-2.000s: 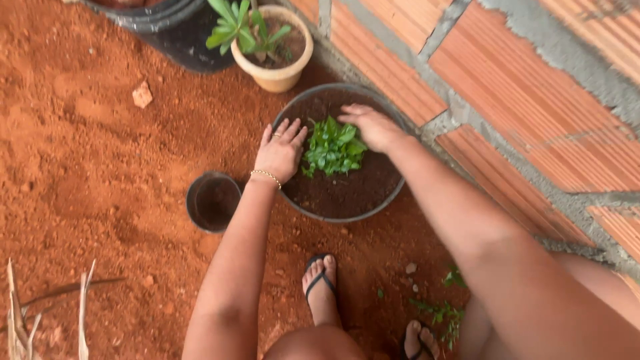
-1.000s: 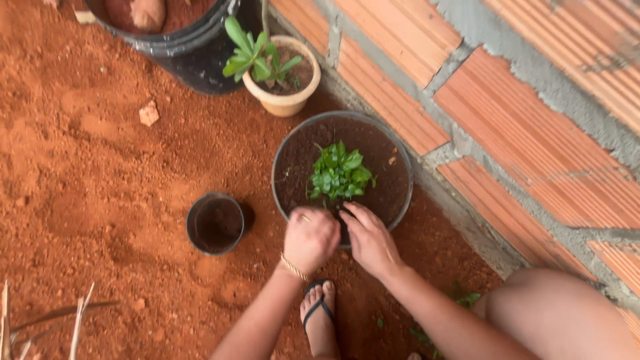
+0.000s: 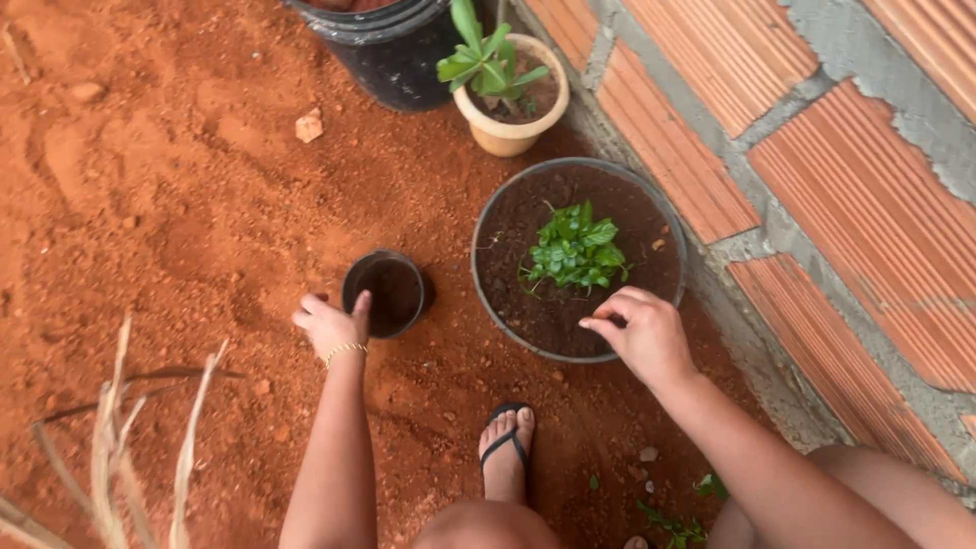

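A leafy green plant [image 3: 576, 248] stands in the dark soil of a wide round pot [image 3: 482, 293]. Over the near part of that soil is my right hand [image 3: 648, 332], its thumb and fingers bent close together; whether something small is between them I cannot tell. My left hand [image 3: 333, 320], with a gold bracelet at the wrist, is at the left side of a small black pot [image 3: 383, 293], fingers apart and thumb near the rim. Dark soil shows inside the small pot.
A beige flowerpot [image 3: 509, 130] with a succulent-like plant and a large black bucket [image 3: 389, 61] stand behind. A hollow-brick wall [image 3: 846, 229] runs along the right. Dry stalks [image 3: 114, 457] rise at lower left. My sandalled foot [image 3: 506, 450] is on the reddish ground.
My left hand has moved left from the wide pot to the small black pot. My right hand, earlier beside the left at the pot's near edge, is now over its near right part.
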